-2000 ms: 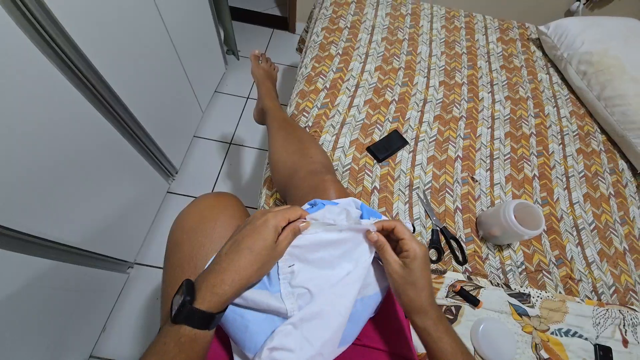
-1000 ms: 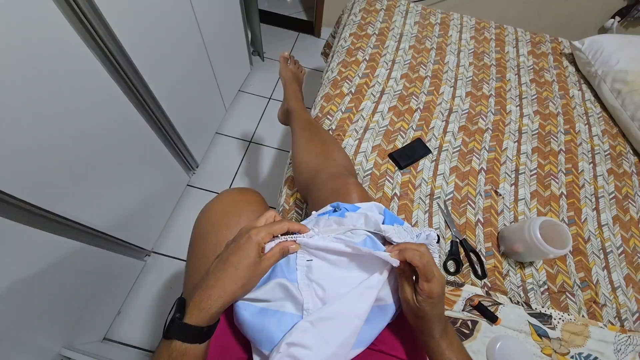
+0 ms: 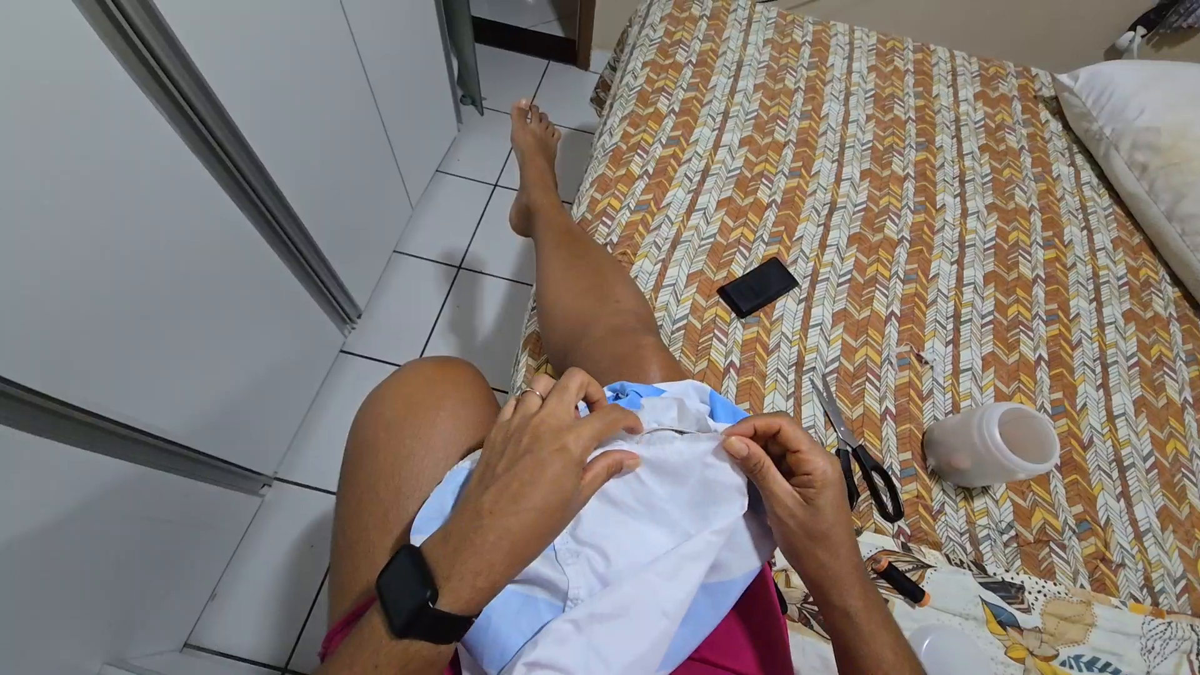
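Observation:
A white and light blue cloth garment [image 3: 656, 525] lies across my lap, its upper edge folded, with a seam and a small dark gap showing between my hands. My left hand [image 3: 553, 445], with a ring and a black watch on the wrist, rests on that edge, thumb and fingers around the fabric. Thumb and index finger of my right hand [image 3: 787, 478] pinch the same edge farther right. Whether a needle is held cannot be seen. Black-handled scissors [image 3: 858, 459] lie on the bed right of my right hand, and a spool of dark thread [image 3: 902, 581] is below them.
On the patterned bedspread [image 3: 844, 187] are a black phone [image 3: 758, 287] and an open translucent jar [image 3: 994, 445] on its side. A whitish lid [image 3: 947, 652] sits at the bottom edge, on a floral cloth [image 3: 1031, 609]. A white pillow [image 3: 1144, 150] is far right; wardrobe doors [image 3: 169, 281] stand left.
My left hand has moved along the garment's edge, nearer my right hand. The fabric between them is bunched differently than one second ago.

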